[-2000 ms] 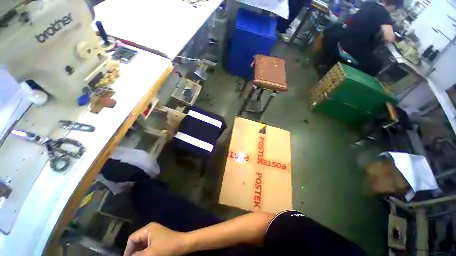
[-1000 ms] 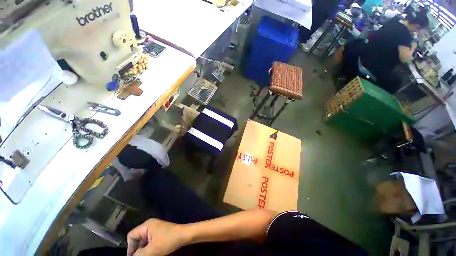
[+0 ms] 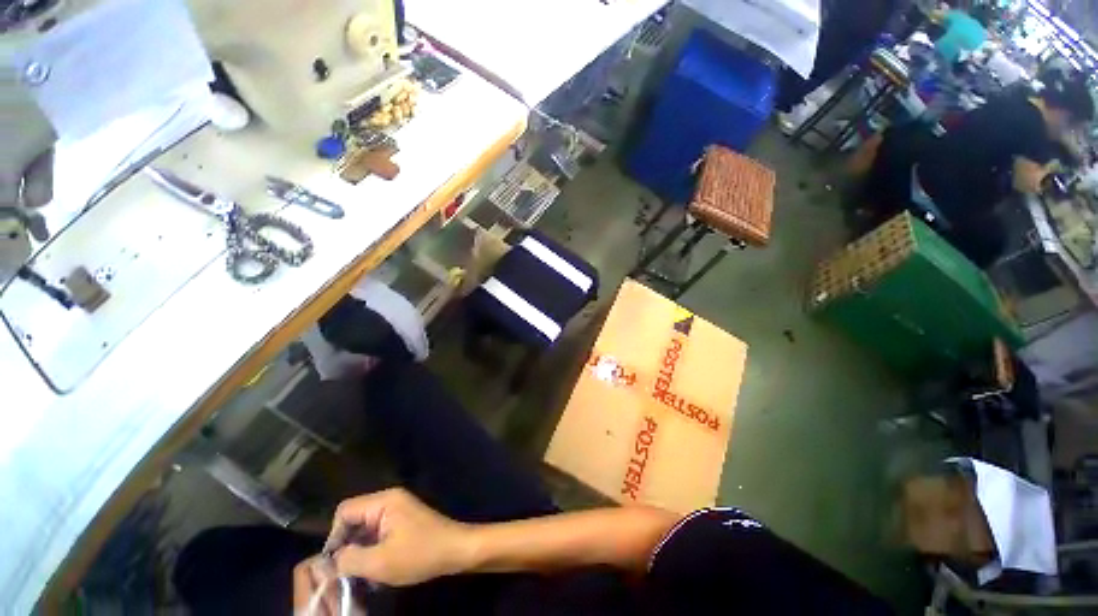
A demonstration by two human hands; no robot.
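Observation:
My right hand [image 3: 403,542] is above my dark trousers, its fingers pinched on a tiny greyish item that is mostly hidden by the fingertips. My left hand [image 3: 313,587] touches it from below, cut off by the bottom edge; a whitish loop crosses its fingers. I cannot tell what the left fingers grip. Scissors [image 3: 267,247] with dark wrapped handles lie flat on the white tabletop [image 3: 157,349]. Small thread snips [image 3: 303,196] lie beside them. The cream sewing machine [image 3: 301,60] stands behind, with a cluster of brass parts [image 3: 391,111] at its base.
A brown carton [image 3: 650,397] with red "POSTEK" tape sits on the green floor. A black bundle with white stripes [image 3: 538,289] is left of it. Beyond are a stool [image 3: 735,193], a blue bin [image 3: 704,114], a green box [image 3: 921,283] and a bent-over person [image 3: 975,169].
The view has swung left, so the table and carton sit farther right or lower. My left fingertips and the pale loop have come into view beside my right hand.

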